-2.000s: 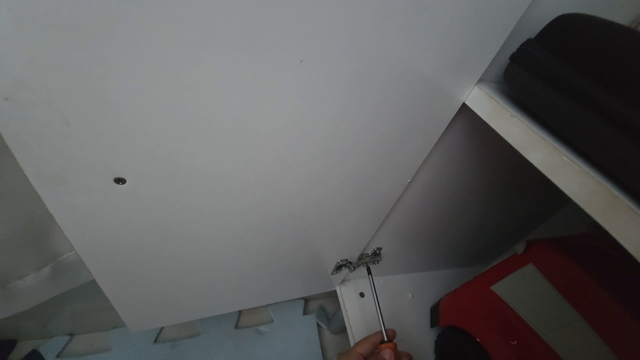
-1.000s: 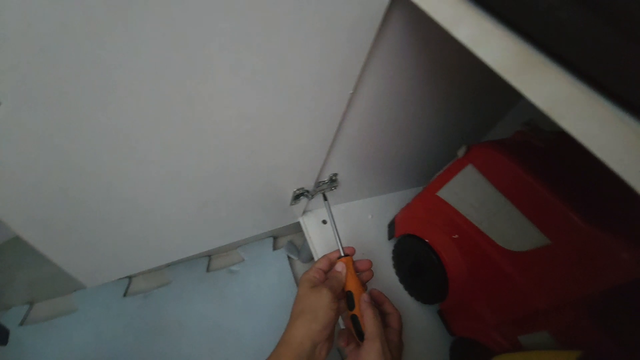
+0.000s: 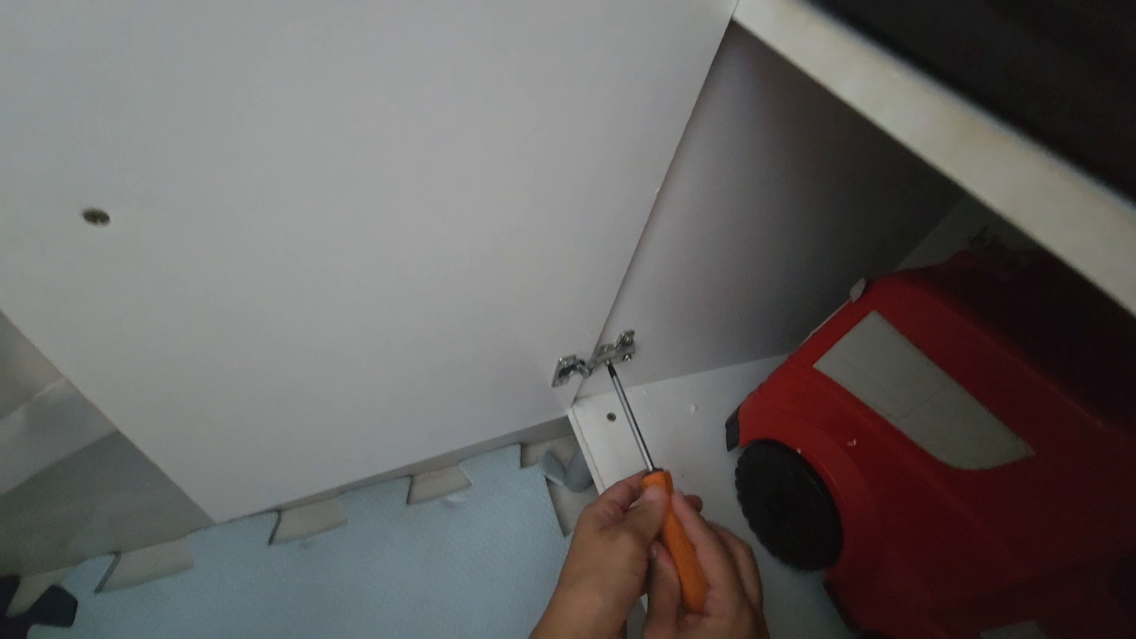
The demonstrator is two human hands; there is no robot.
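Observation:
Both hands hold a screwdriver with an orange handle (image 3: 682, 555). My left hand (image 3: 612, 550) grips the front of the handle near the shaft, and my right hand (image 3: 714, 568) closes around the handle further back. The thin metal shaft points up and left, its tip at the metal cabinet hinge (image 3: 612, 351). That hinge joins the open white cabinet door (image 3: 382, 222) to the cabinet's inner side panel (image 3: 754, 204). Whether the tip sits in a screw cannot be told.
A red toy vehicle (image 3: 896, 524) with a black wheel stands on the white cabinet floor (image 3: 701, 408), right of my hands. Above it runs a shelf edge (image 3: 932, 133). Light blue foam mat (image 3: 373, 568) with jigsaw edges lies under the door. The door bears a screw (image 3: 96, 216).
Two seconds ago only one hand showed at the screwdriver; both have been on it since one second ago. The tip stays at the hinge. The view has shifted.

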